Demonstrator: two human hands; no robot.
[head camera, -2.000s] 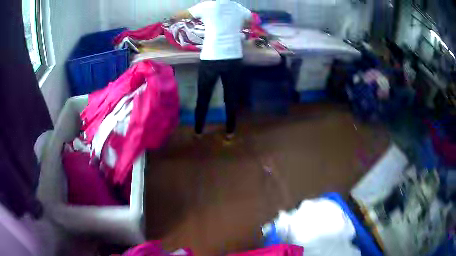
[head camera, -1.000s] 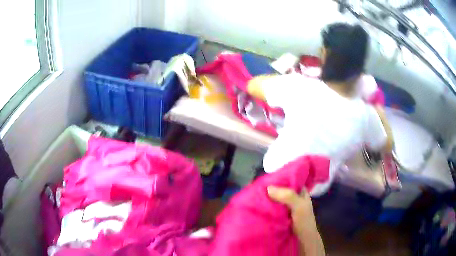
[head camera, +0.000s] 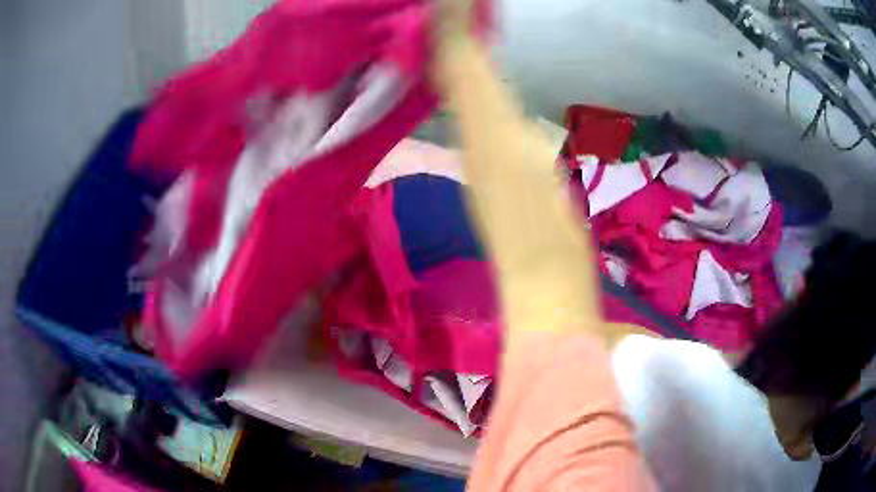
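Observation:
A magenta garment with white panels (head camera: 288, 211) hangs at the upper left in the head view, blurred, in front of the blue bin. My right hand (head camera: 455, 21) grips its top near the upper edge of the picture; the fingers are blurred and partly cut off. My bare forearm and peach sleeve run up from the bottom centre. My left hand is not in view.
Magenta and white garments (head camera: 692, 226) lie on the table (head camera: 346, 423), with a dark blue patch (head camera: 432, 223). A blue bin (head camera: 72, 240) stands at left. A red container (head camera: 599, 133) is behind. A person in white (head camera: 701, 404) is close at lower right.
The view has moved closer to the table and blue bin. My right hand has raised the magenta cloth high, away from the heap in the pale bin. The other person now appears lower right.

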